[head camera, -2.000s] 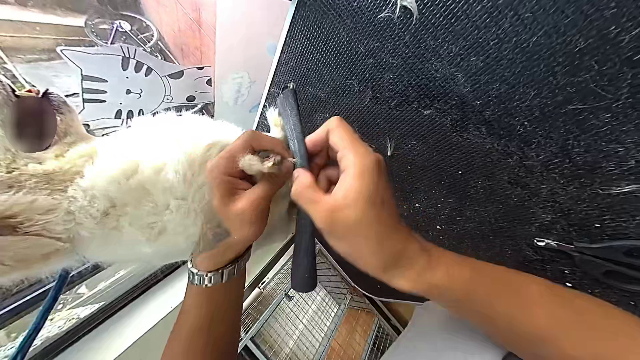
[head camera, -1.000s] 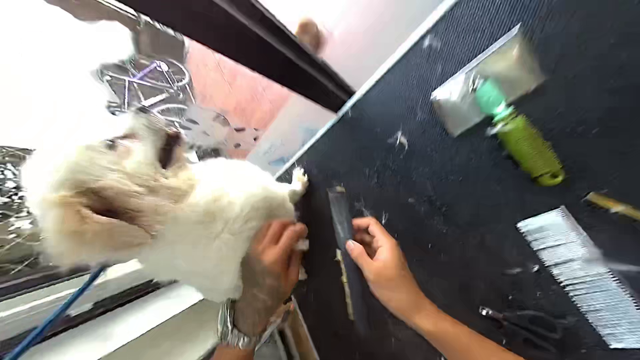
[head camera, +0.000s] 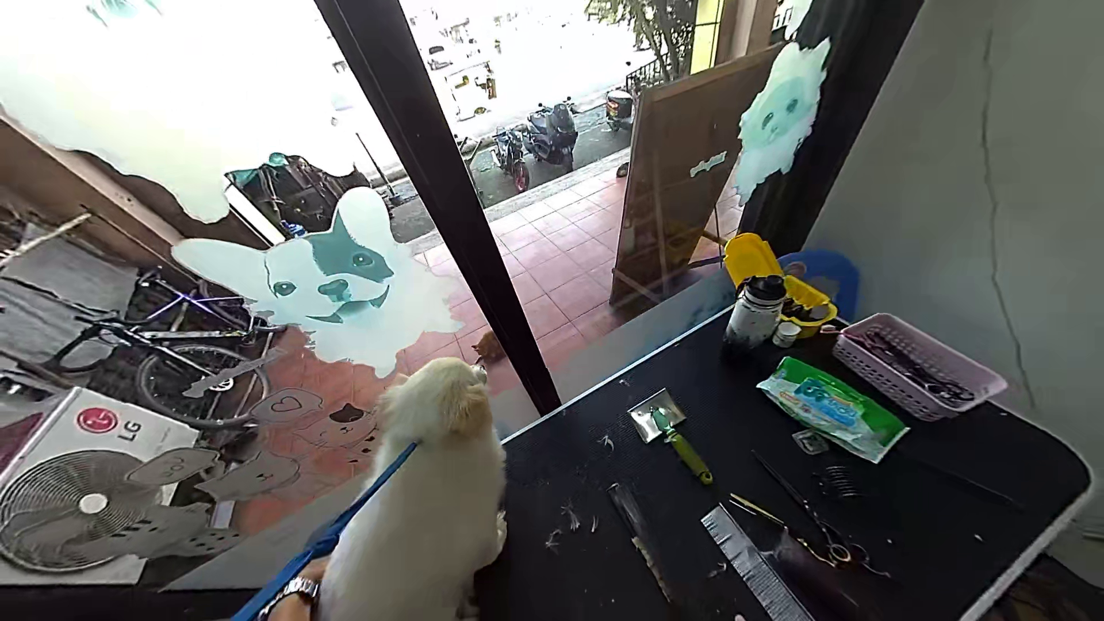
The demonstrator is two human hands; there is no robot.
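A cream-white dog [head camera: 423, 492] is at the left edge of the black table [head camera: 604, 466], its head turned toward the window. A blue leash [head camera: 345, 526] runs from its neck to the lower left. My left hand [head camera: 302, 591], with a metal watch at the wrist, is against the dog's lower left side; its fingers are hidden. My right hand is out of view. Right of the dog lie a long narrow dark tool [head camera: 636, 535], a slicker brush with a green handle [head camera: 686, 448], a metal grooming comb [head camera: 752, 561] and scissors [head camera: 802, 509]. Tufts of hair lie between.
At the table's far right are a pink plastic basket [head camera: 918, 366] of tools, a green pack of wipes [head camera: 832, 410], a bottle [head camera: 757, 315] and a yellow container [head camera: 806, 302]. A glass window with a dark frame post [head camera: 448, 190] borders the far side; a wall stands right.
The view has lifted toward the window. My right hand, near the narrow dark tool a second ago, has left the view. The dog's head has turned away from me.
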